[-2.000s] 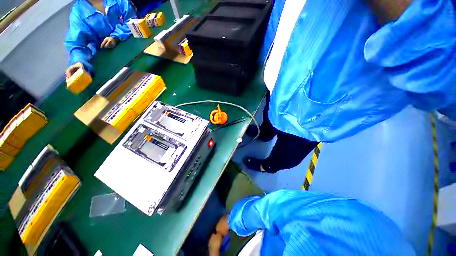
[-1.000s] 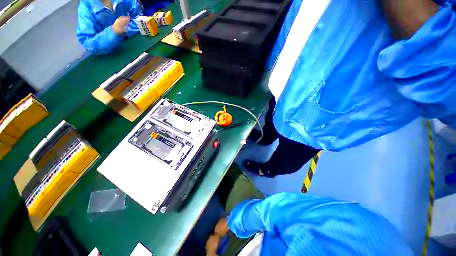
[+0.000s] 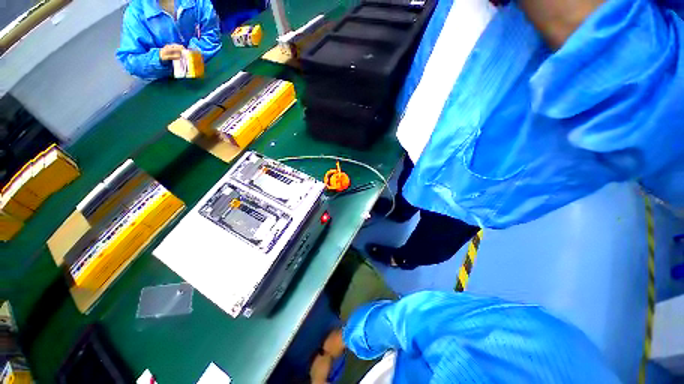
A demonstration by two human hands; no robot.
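Two open phone housings, a nearer one (image 3: 247,217) and a farther one (image 3: 271,182), lie side by side on top of a grey-white metal box (image 3: 206,259). Each has a small orange strip. A red light shows on the box's front edge. At the bottom, below the bench edge, a blue sleeve reaches left to my right hand (image 3: 332,343), low by olive-green trousers. It is small and dark, and its grip is unclear. More skin shows just below it; I cannot tell whether it is my left hand. Neither hand touches the housings.
Clear film (image 3: 165,300) lies left of the metal box. An orange round object (image 3: 337,179) and a thin cable lie behind it. Yellow-fronted packs (image 3: 127,244) sit on cardboard. Black trays (image 3: 352,75) are stacked at the back. A person in a blue smock (image 3: 480,150) stands close right; another sits across.
The yellow-fronted packs on cardboard have moved up and right past the metal box. The person across now holds a yellow pack at the chest. The housings stay on the box.
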